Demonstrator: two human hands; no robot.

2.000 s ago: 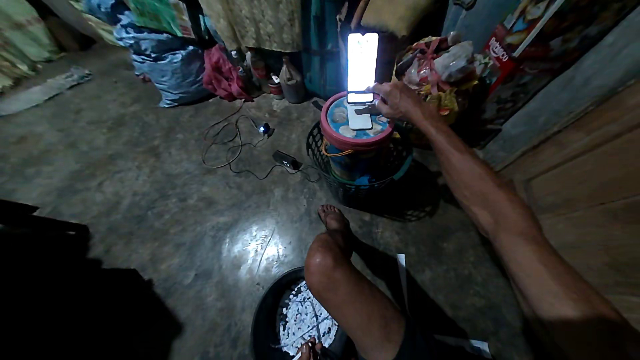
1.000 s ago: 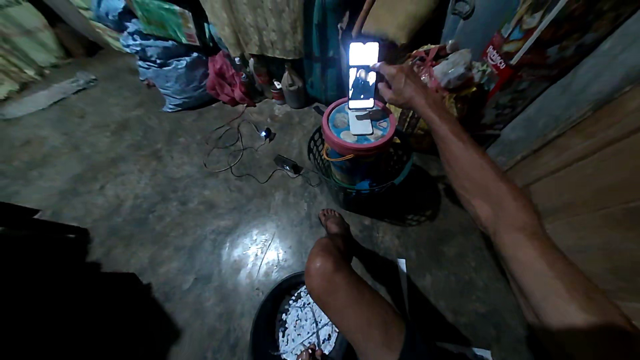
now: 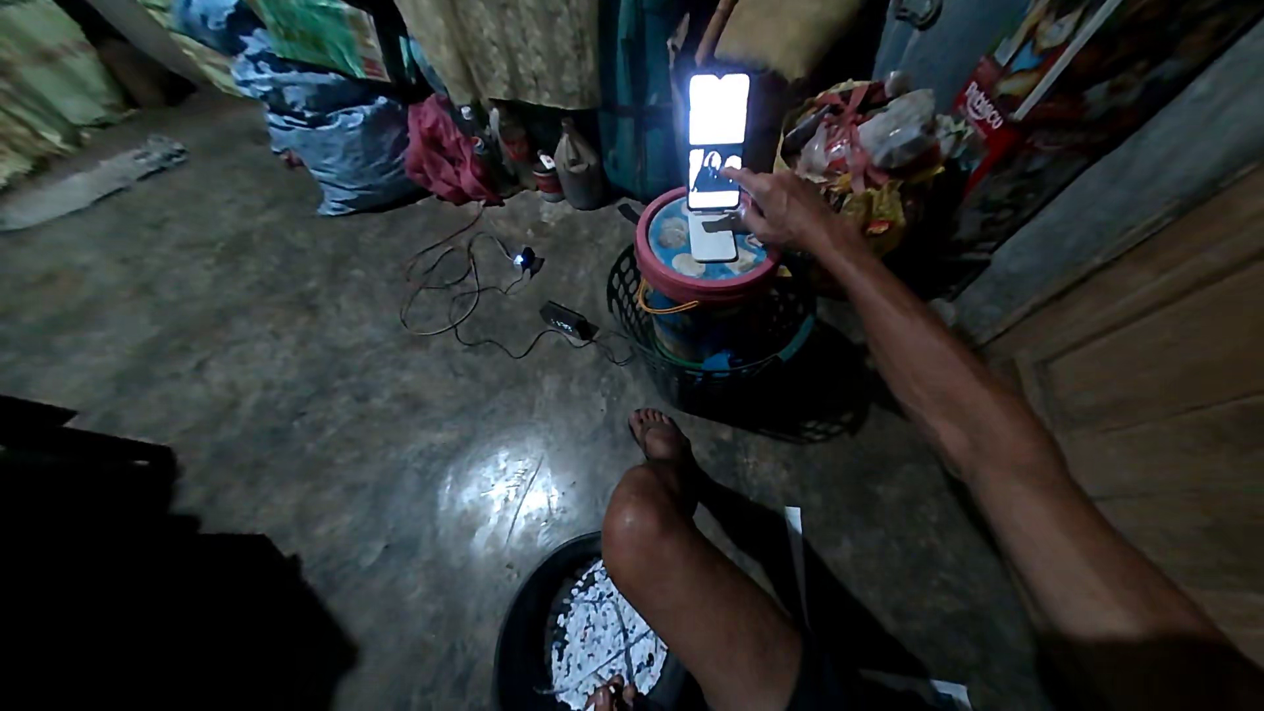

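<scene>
A lit smartphone (image 3: 718,143) stands upright in a pale stand (image 3: 711,237) on the round lid with a pink rim (image 3: 647,259) of a bucket. My right hand (image 3: 785,209) reaches in from the right, its extended index finger at the lower part of the bright screen; it holds nothing. The screen shows a picture between white areas. At the bottom, a black basin (image 3: 523,617) contains many small white pieces (image 3: 592,632) and a few thin strips. Digits that look like toes (image 3: 612,694) show at its near edge. My left hand is not visible.
The bucket sits in a dark plastic basket (image 3: 632,296). Left of it, cables (image 3: 474,286), a small light (image 3: 523,261) and a black device (image 3: 568,321) lie on the floor. Sacks (image 3: 346,148), bottles (image 3: 578,168) and a bag of wrappers (image 3: 869,148) stand behind. My bent leg (image 3: 691,583) overlaps the basin.
The phone's screen has changed from almost wholly white to a picture between white areas. My right hand has stayed beside the phone, its finger near the screen.
</scene>
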